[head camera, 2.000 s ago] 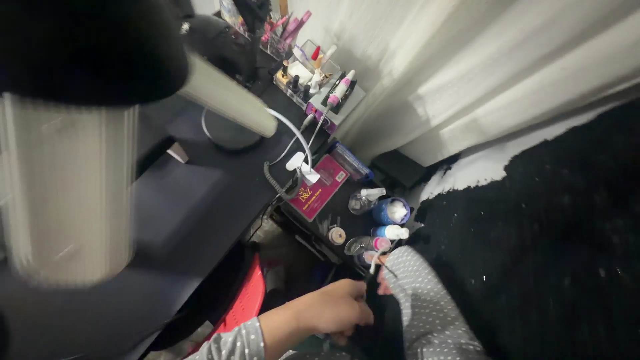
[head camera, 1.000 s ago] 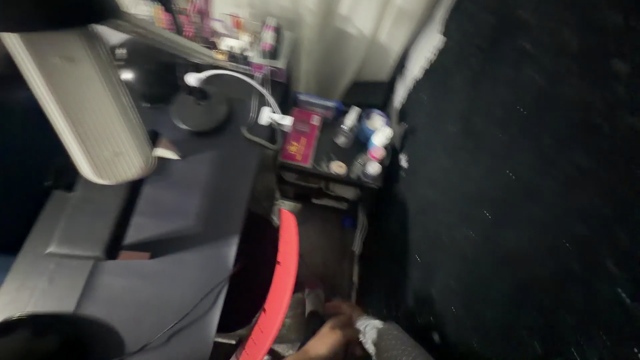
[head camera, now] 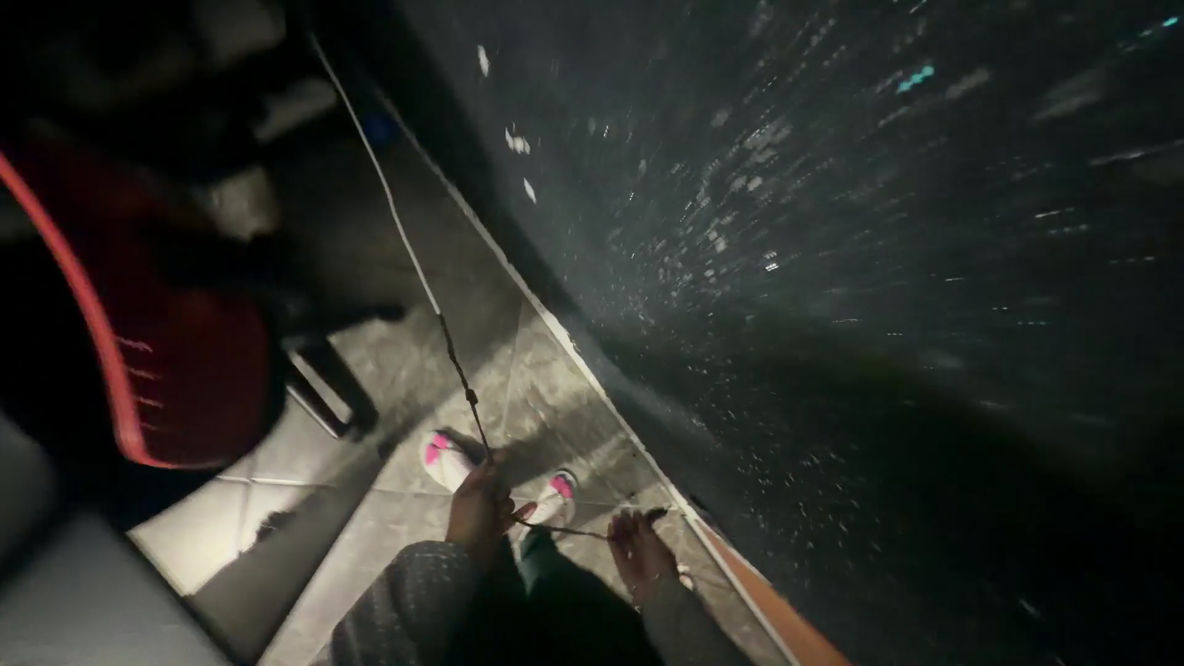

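A cord, pale in its upper length and dark lower down with a small knot or bead, runs from the upper left down to my left hand, which is closed on it. From there the dark cord stretches across to my right hand, whose fingers grip its end part; a short dark tip shows past them. Both hands are above the floor, in front of the wearer's white-and-pink shoes and dark green trousers. Grey sleeves cover both wrists.
A red chair with a dark base stands at the left on pale floor tiles. A speckled dark surface, blurred, fills the right side, bordered by a pale edge strip. A grey surface juts in at the lower left.
The view has swung down from the desk and bedside items to the floor. My hands, close together two seconds ago, are now apart with the cord stretched between them.
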